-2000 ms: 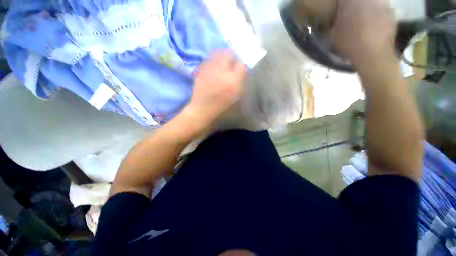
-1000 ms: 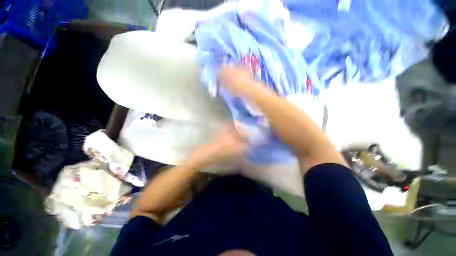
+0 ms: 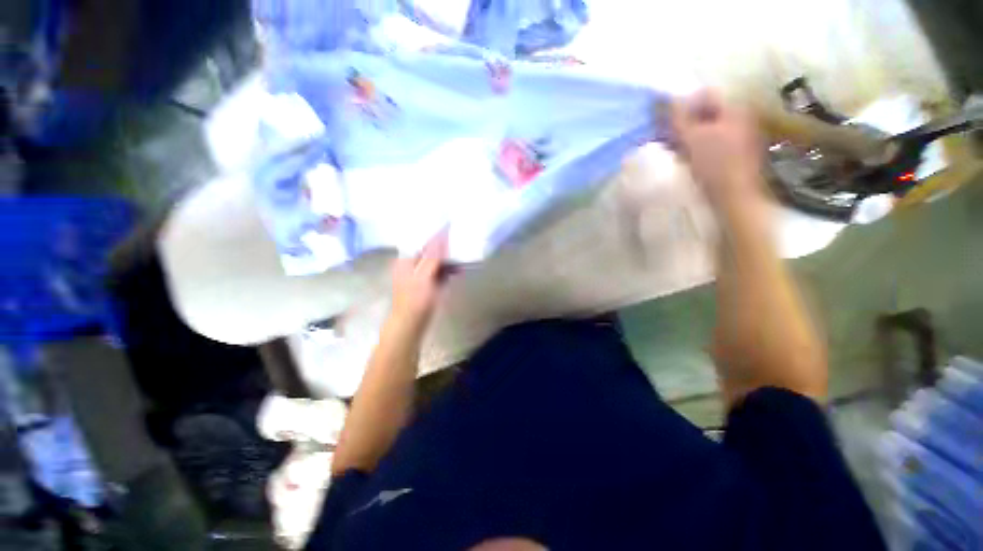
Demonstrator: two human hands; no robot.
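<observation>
A light blue garment (image 3: 431, 118) with red-pink flowers lies over the pressing board (image 3: 221, 258), part of it spread smooth and part bunched at the far side. My left hand (image 3: 420, 271) pinches its near edge at the centre. My right hand (image 3: 714, 135) grips its right corner, and the edge runs taut between both hands. White trim shows at the garment's left end. The steam iron (image 3: 825, 161) rests at the right end of the board, just right of my right hand, and nothing holds it. The picture is blurred.
Folded blue garments (image 3: 943, 463) hang or lie in rows at the lower right. A blue crate (image 3: 65, 264) is at the left. Cream cloth (image 3: 302, 484) with reddish marks lies below the board's left part. A green floor (image 3: 668, 355) shows in front of the board.
The garment has been spread from a crumpled bunch. My right hand has moved right with its corner, and my left hand now holds its near edge. The iron, in my right hand two seconds ago, is released.
</observation>
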